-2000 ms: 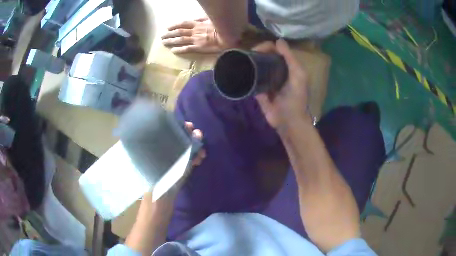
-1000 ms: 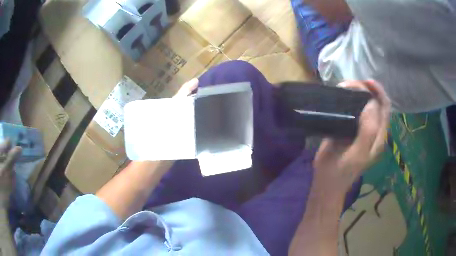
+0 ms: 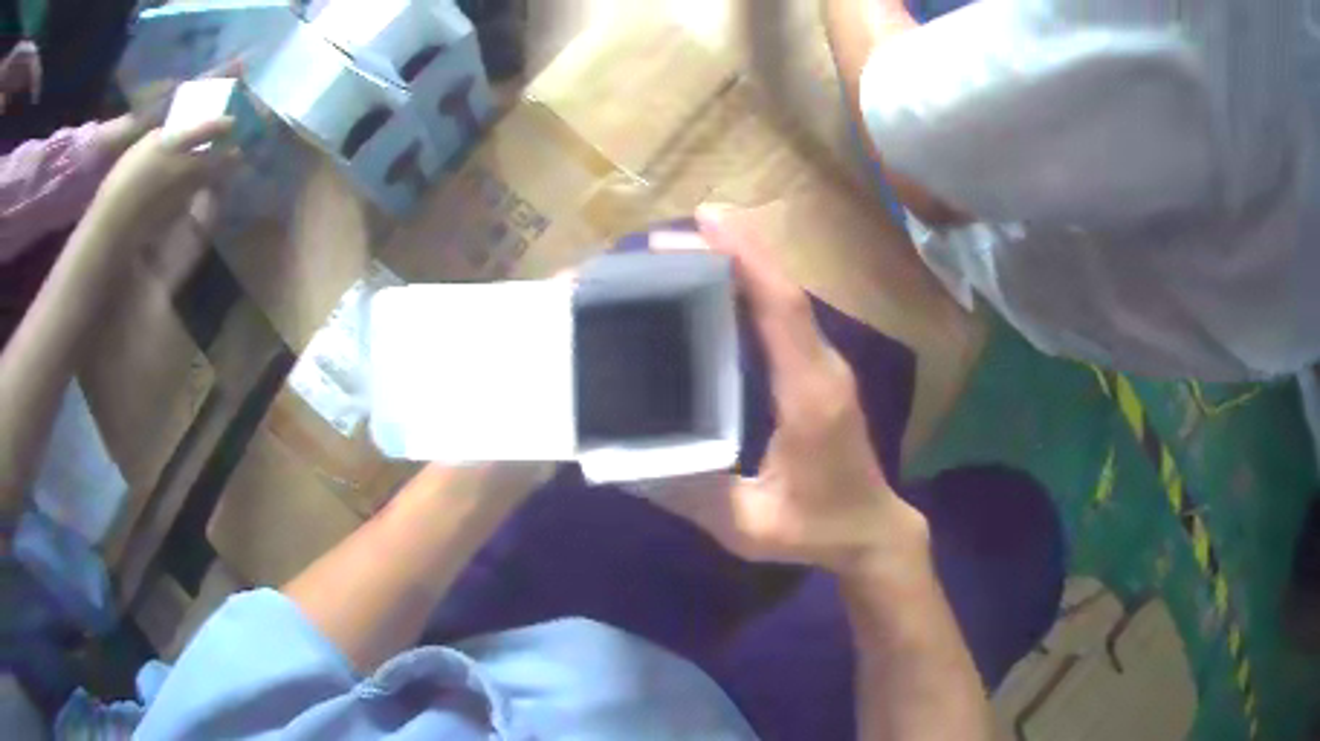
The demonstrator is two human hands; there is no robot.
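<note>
A retail box (image 3: 659, 369) is held over my purple-covered lap, its open end towards me. Its white lid flap (image 3: 474, 371) stands out to the left. The inside looks dark; a dark thing, seemingly the black product, sits deep in it. My left hand (image 3: 524, 475) is under the box and flap, mostly hidden, with its wrist and forearm showing. My right hand (image 3: 789, 420) wraps the right side of the box, fingers at the top edge and thumb side below.
Printed retail boxes (image 3: 391, 109) stand at the upper left on the brown cardboard mat (image 3: 637, 87). A shipping label (image 3: 336, 355) is on the mat. Another person's hand (image 3: 159, 167) holds a small box at left. A person in grey (image 3: 1100, 174) is at upper right. Striped tape (image 3: 1180, 507) crosses the green floor.
The black product is no longer in my right hand outside the box. My right hand has moved left onto the box. The neighbour's arm at left has reached up and inward.
</note>
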